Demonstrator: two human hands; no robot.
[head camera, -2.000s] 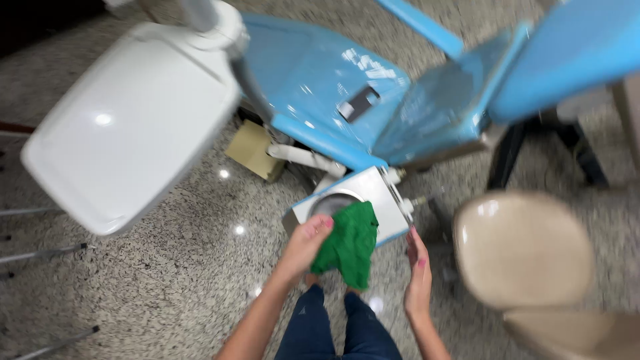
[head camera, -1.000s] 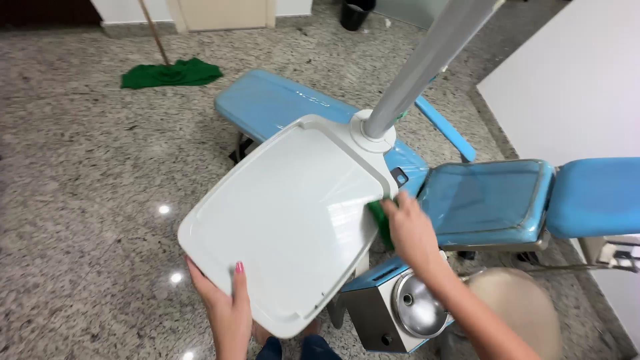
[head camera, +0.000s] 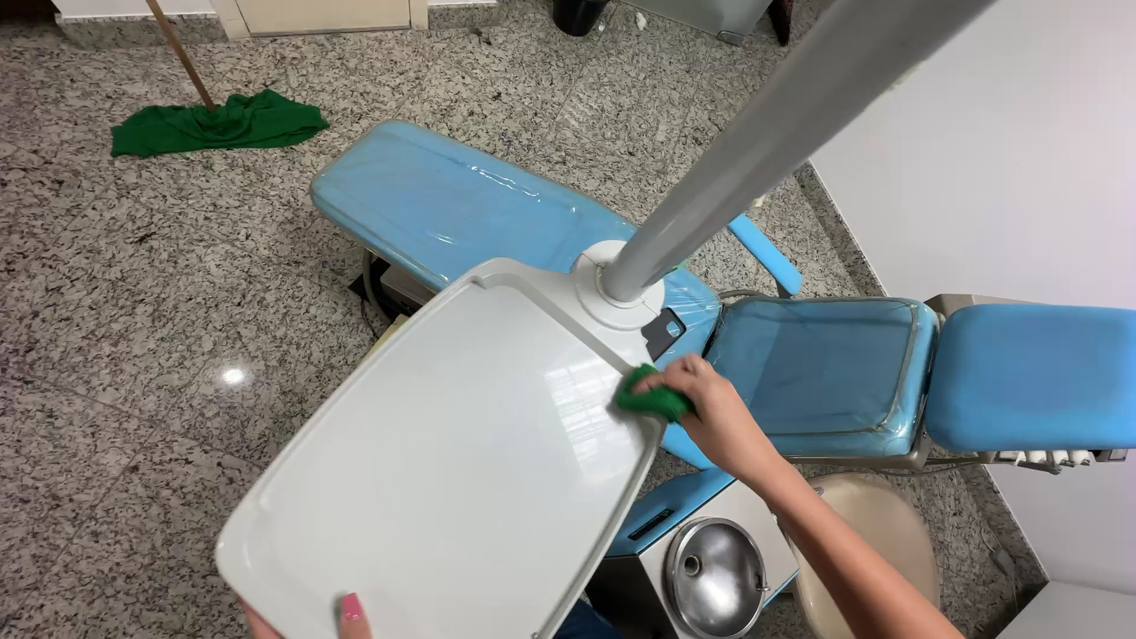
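A large white dental tray on a grey-white support arm fills the middle of the view. My right hand presses a bunched green cloth against the tray's right edge, just below the arm's round joint. At the tray's near left edge, my left hand grips the rim, its thumb on top; its other fingers are mostly hidden underneath or cut off by the frame.
Behind the tray stretches a blue dental chair in clear plastic, with a dark phone on it. A steel spittoon bowl and beige stool stand at lower right. A green mop cloth lies on the floor.
Two seconds ago the green cloth was at the spittoon bowl in my right or left hand; now it is on the tray. Since one second ago, the tray looks nearer, with my left hand still on its rim.
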